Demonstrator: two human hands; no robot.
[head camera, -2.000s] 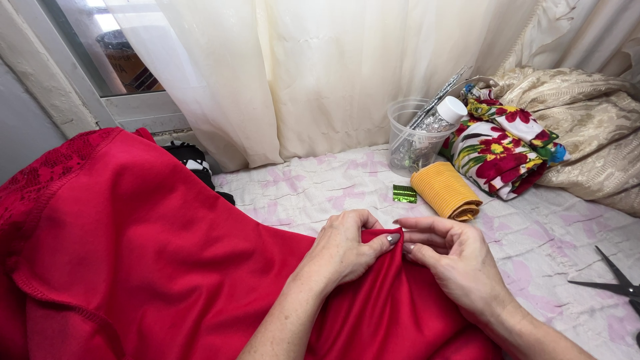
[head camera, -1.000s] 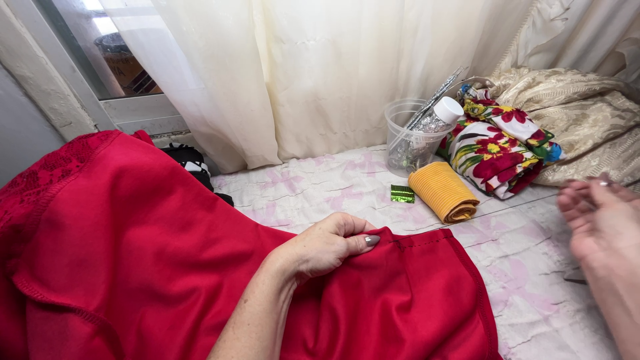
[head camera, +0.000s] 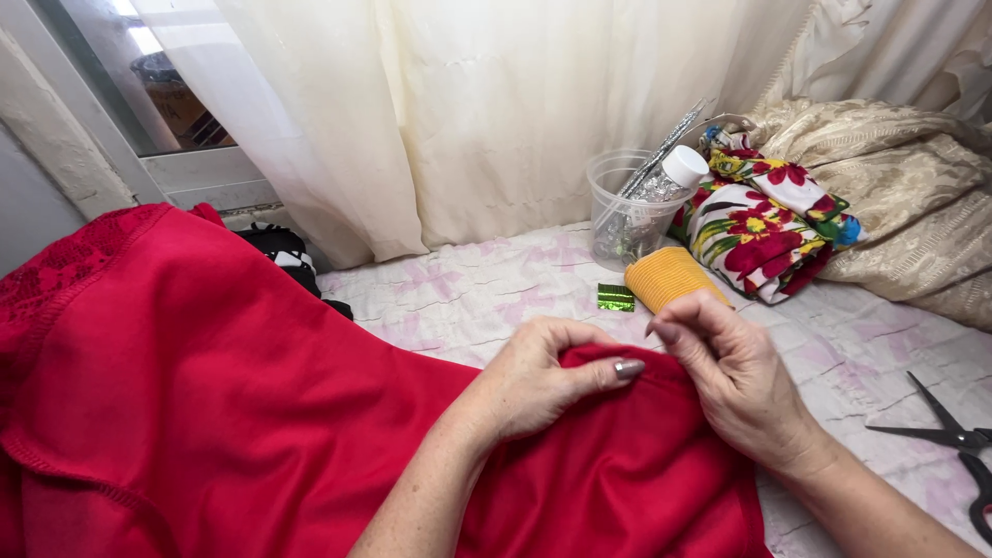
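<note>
Red fabric (head camera: 256, 387) with a lace part at the far left spreads over the left and middle of the view. Its folded edge is pinched between the thumb and fingers of my left hand (head camera: 542, 380). Just right of that, over the same edge, is my right hand (head camera: 728, 372), thumb and forefinger brought together. Whether a needle or thread is between those fingertips cannot be made out. Beyond my right fingers lie a folded yellow ribbed cloth (head camera: 670, 279) and a small shiny green packet (head camera: 616, 297).
Behind stands a clear plastic cup (head camera: 632, 209) holding a white-capped bottle (head camera: 686, 167) and silvery sticks. Beside it are a floral cloth bundle (head camera: 763, 225) and beige fabric (head camera: 891, 186). Open black scissors (head camera: 961, 438) lie at the right edge. A cream curtain (head camera: 504, 116) hangs behind.
Two seconds ago both hands were at the fabric edge; one second ago my right hand was out to the right, away from it. Now it is back beside my left hand, which kept its hold.
</note>
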